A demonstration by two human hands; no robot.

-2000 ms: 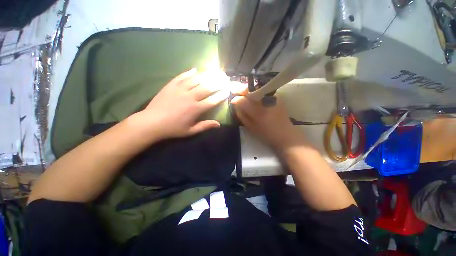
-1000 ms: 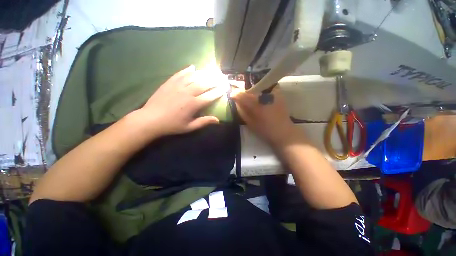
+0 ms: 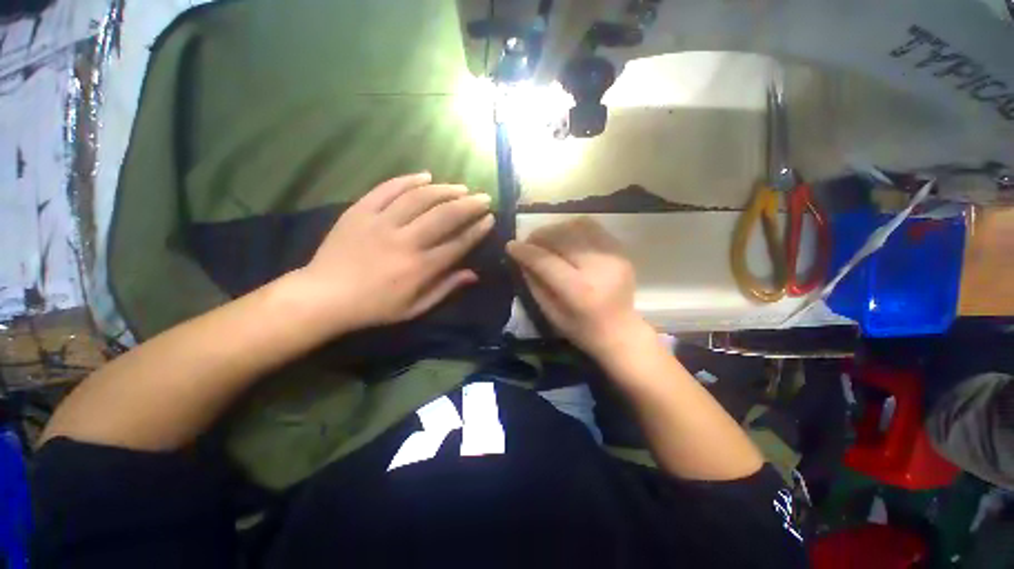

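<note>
An olive green bag panel (image 3: 300,122) lies left of the needle, with black fabric (image 3: 267,250) across its lower part. A narrow dark edge binding (image 3: 506,178) runs from the bright lamp spot (image 3: 500,100) down the panel's right edge. My left hand (image 3: 389,250) lies flat on the black fabric, fingers slightly spread, tips near the binding. My right hand (image 3: 578,278) is curled at the binding, thumb and fingertips pinching the edge below the needle. The glare hides the presser foot and needle.
The sewing machine head (image 3: 845,67) is above right. Scissors (image 3: 783,222) with yellow and red handles lie right of my right hand. A blue tray (image 3: 912,272) is further right. Red stools (image 3: 901,433) and part of a person (image 3: 978,428) show at lower right.
The view has shifted, showing the needle area higher. Both hands have moved from beside the needle down the panel's edge, and more binding shows between them and the lamp spot.
</note>
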